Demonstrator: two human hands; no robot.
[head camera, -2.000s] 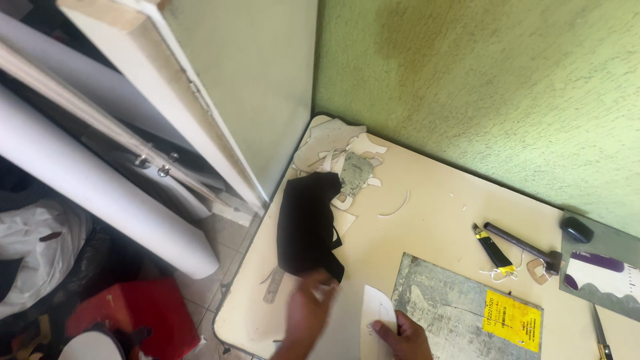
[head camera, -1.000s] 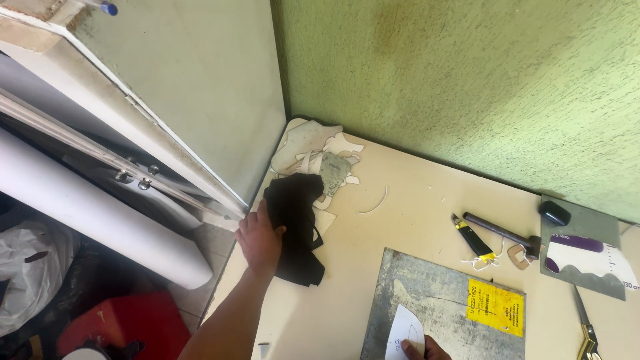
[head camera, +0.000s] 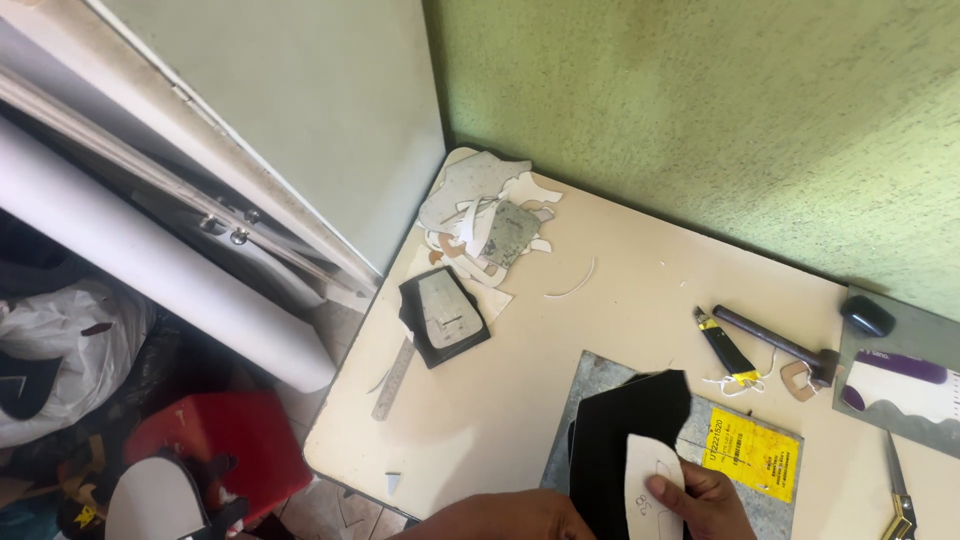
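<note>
My right hand (head camera: 701, 495) grips a white card pattern piece (head camera: 643, 484) that bears handwriting, thumb on top. Under it lies black sheet material (head camera: 619, 427), over the grey metal plate (head camera: 574, 390) with its yellow label (head camera: 754, 454). My left hand (head camera: 551, 514) is at the black material's lower left edge; its fingers are hidden, so its grip cannot be told. Further left, a grey template (head camera: 450, 311) rests on a black piece (head camera: 435, 356), beside a metal ruler (head camera: 393, 382).
Pattern scraps (head camera: 480, 191) are heaped in the table's far corner. A utility knife (head camera: 726, 349), a hammer (head camera: 780, 337) and scissors (head camera: 902, 495) lie at the right. A dark rounded object (head camera: 868, 316) is near the green wall. A red object (head camera: 247, 442) stands below the table's left edge.
The black material has moved from the table's left side to the metal plate, and my left hand has moved right with it. The grey template and black piece now show where it lay.
</note>
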